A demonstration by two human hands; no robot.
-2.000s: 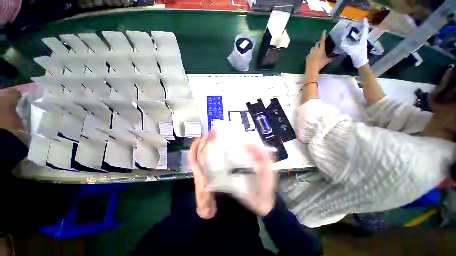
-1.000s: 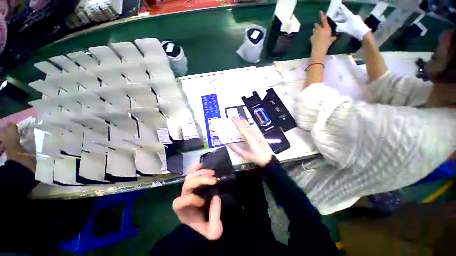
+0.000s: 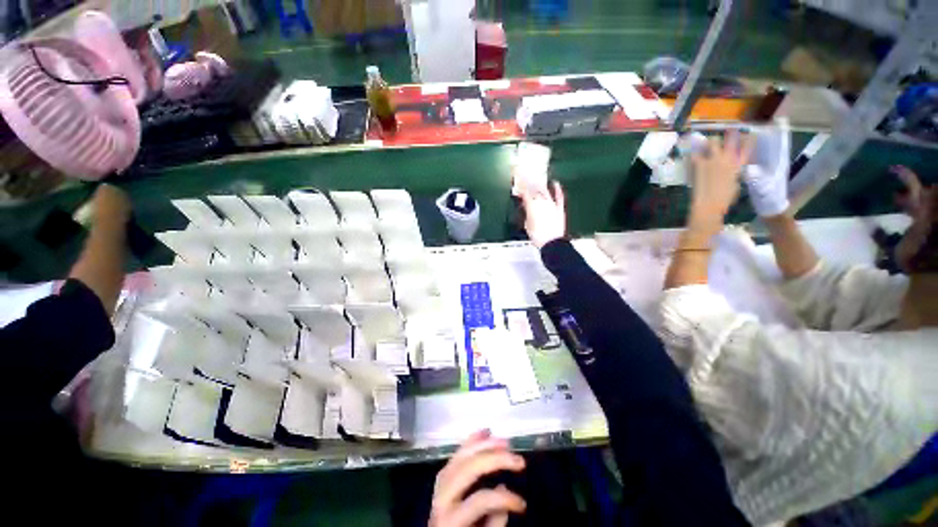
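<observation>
My right hand [image 3: 545, 214] reaches over the bench to the green belt, its fingers around an upright dark box with a raised white flap [image 3: 532, 167]. My left hand [image 3: 478, 486] is low at the front, cut off by the bottom edge, fingers curled; the dark background hides whether it holds anything. Formed open boxes [image 3: 309, 335] stand in close rows at the left, white flaps raised. A black flat blank [image 3: 567, 327] lies partly under my right forearm. White cards [image 3: 509, 365] lie beside the blue print. A wrapped item with a dark top [image 3: 460, 216] stands on the belt.
A person in a white knit top [image 3: 782, 381] works at the right with a white glove. Another person's arm [image 3: 101, 242] reaches in at the left. Beyond the green belt [image 3: 607, 170] are a pink fan [image 3: 72, 103], a bottle [image 3: 381, 100] and a red surface [image 3: 417, 108].
My right hand has moved from the cards out to the upright box on the belt. My left hand is lower; the black box it held no longer shows clearly. The view has tilted up.
</observation>
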